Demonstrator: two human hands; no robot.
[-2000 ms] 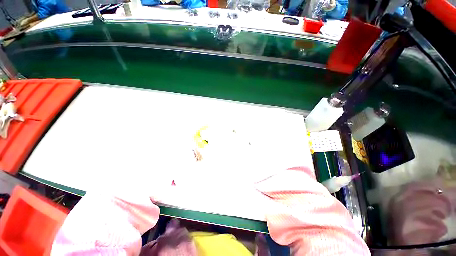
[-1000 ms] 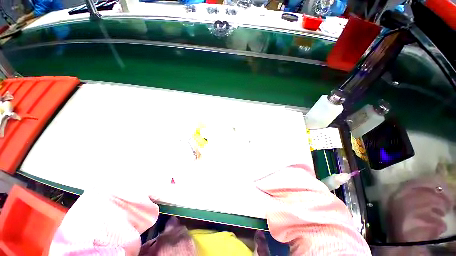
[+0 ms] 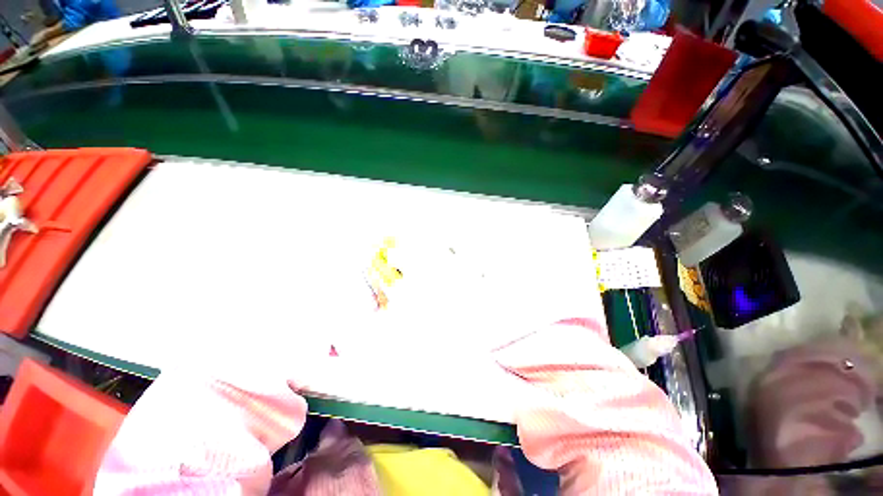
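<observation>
Both pink striped sleeves reach from the bottom edge onto the white board [image 3: 223,252]. My hands lie beyond the cuffs, but glare washes them out against the board. Their outlines and fingers cannot be made out. Small bright yellow pieces [image 3: 386,262] with dark and reddish marks show at the board's middle, around where the hands meet. Whether they are on the fingertips or held cannot be told. A tiny reddish mark [image 3: 334,351] shows nearer the left cuff. A tiny dark speck shows to the right of the yellow pieces.
An orange-red tray [image 3: 87,184] with white pieces is at left, an orange-red bin [image 3: 58,426] lower left. A green conveyor [image 3: 319,126] runs behind. At right are a white bottle [image 3: 624,218], a dotted card [image 3: 629,268], a needle-tip bottle [image 3: 651,350] and a glossy cover. Blue-sleeved people are opposite.
The yellow pieces have shifted and turned slightly, with more yellow showing. The sleeves have hardly moved. The whole view has shifted slightly.
</observation>
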